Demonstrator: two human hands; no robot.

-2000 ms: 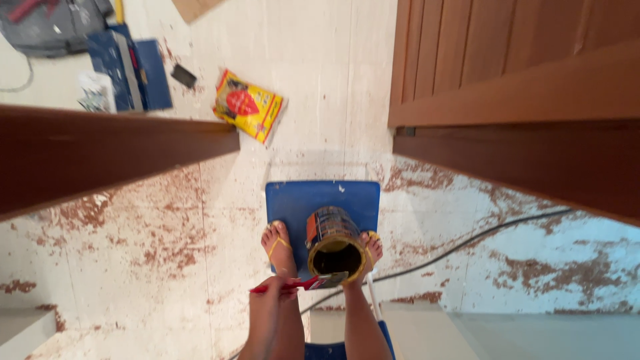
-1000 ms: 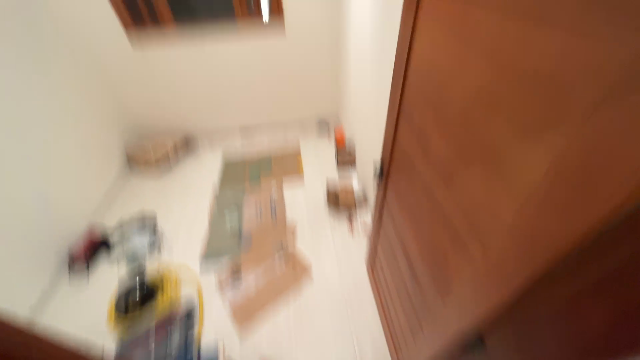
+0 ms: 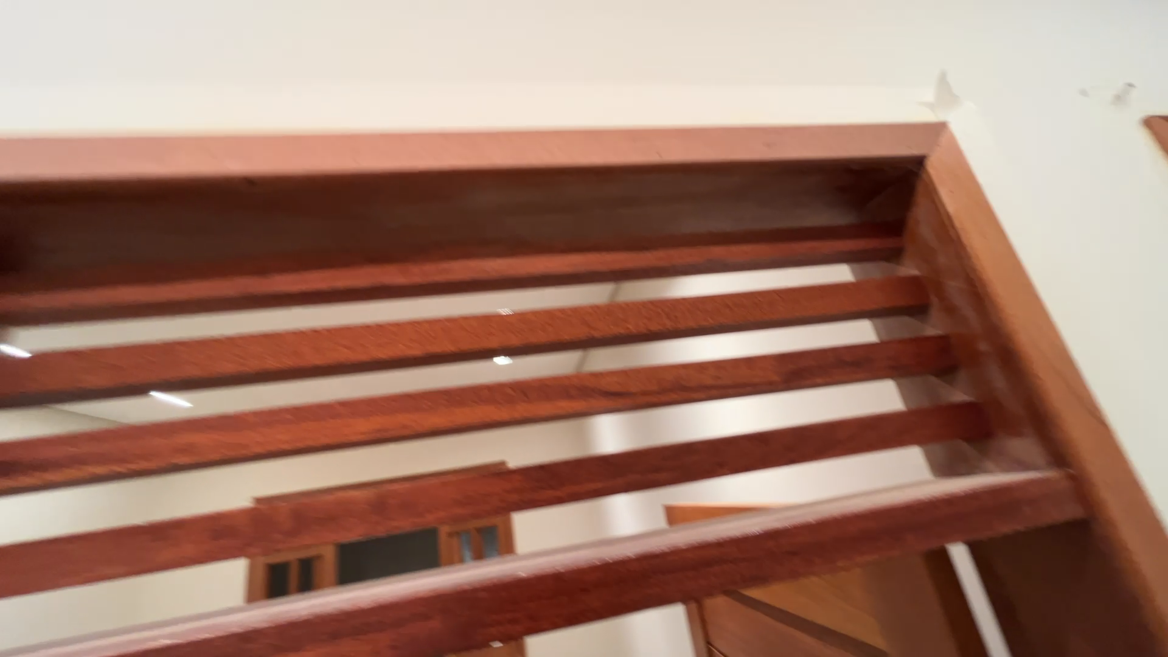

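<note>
Neither of my hands shows in the head view now, nor do the brush and the can. Close in front is the upper part of a reddish-brown wooden door frame, with its head piece (image 3: 474, 153) running across and its right jamb (image 3: 1031, 365) slanting down at the right. Several horizontal wooden slats (image 3: 474, 319) span the opening above a thicker crossbar (image 3: 584, 584). The slats look slightly blurred.
Through the slats a wood-framed window (image 3: 388, 558) and a wooden door (image 3: 812, 602) show in the room beyond. A pale wall (image 3: 1077, 228) surrounds the frame, with a lifted flap (image 3: 946, 91) at its upper right corner.
The view has swung up from the floor to the top of the door frame. Two seconds ago a hand held a red-handled brush at an open can; both are out of view now.
</note>
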